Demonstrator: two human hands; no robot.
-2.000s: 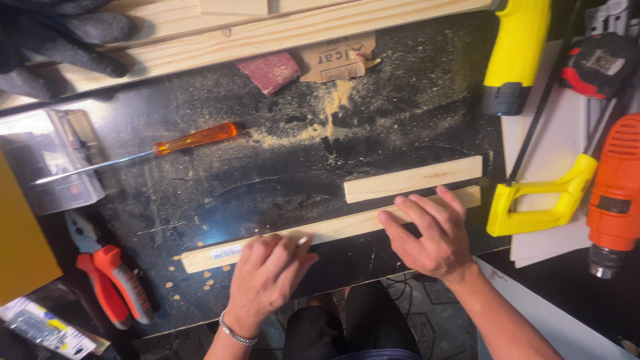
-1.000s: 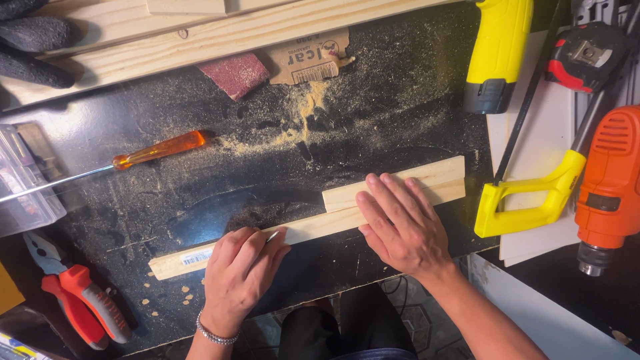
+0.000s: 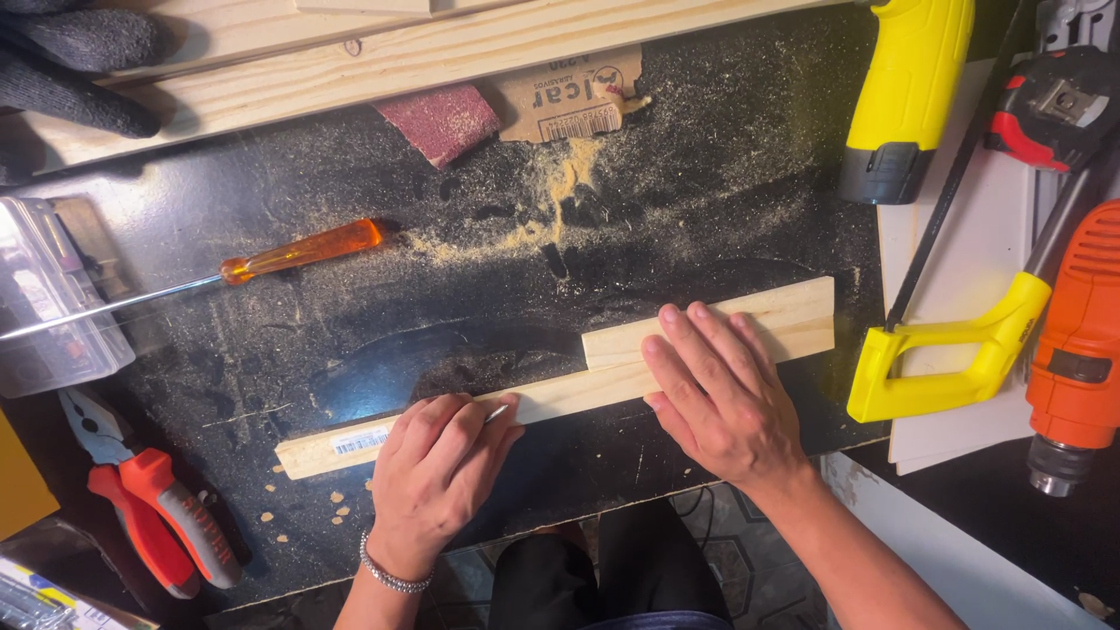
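A long narrow wooden strip [image 3: 560,398] with a barcode sticker lies slanted near the front edge of the dark tabletop. Against its far side, at the right end, rests a shorter wooden piece [image 3: 796,319]. My left hand [image 3: 442,468] presses on the middle of the long strip, its fingers closed around a thin pointed metal tool whose tip shows by the index finger; the rest of it is hidden. Flat across both pieces lies my right hand [image 3: 722,394], fingers slightly spread, covering part of the joint between them.
Left are an orange-handled screwdriver [image 3: 302,252], a clear plastic case [image 3: 52,297] and red-handled pliers [image 3: 157,490]. Sandpaper [image 3: 442,122], sawdust and long boards [image 3: 420,61] lie behind. At right are a yellow-handled hacksaw [image 3: 949,350], an orange drill [image 3: 1081,332], a tape measure [image 3: 1054,109] and a yellow tool [image 3: 906,87].
My right hand has moved from the long strip's end onto both pieces. The short piece and long strip, apart at their left contact two seconds ago, now touch.
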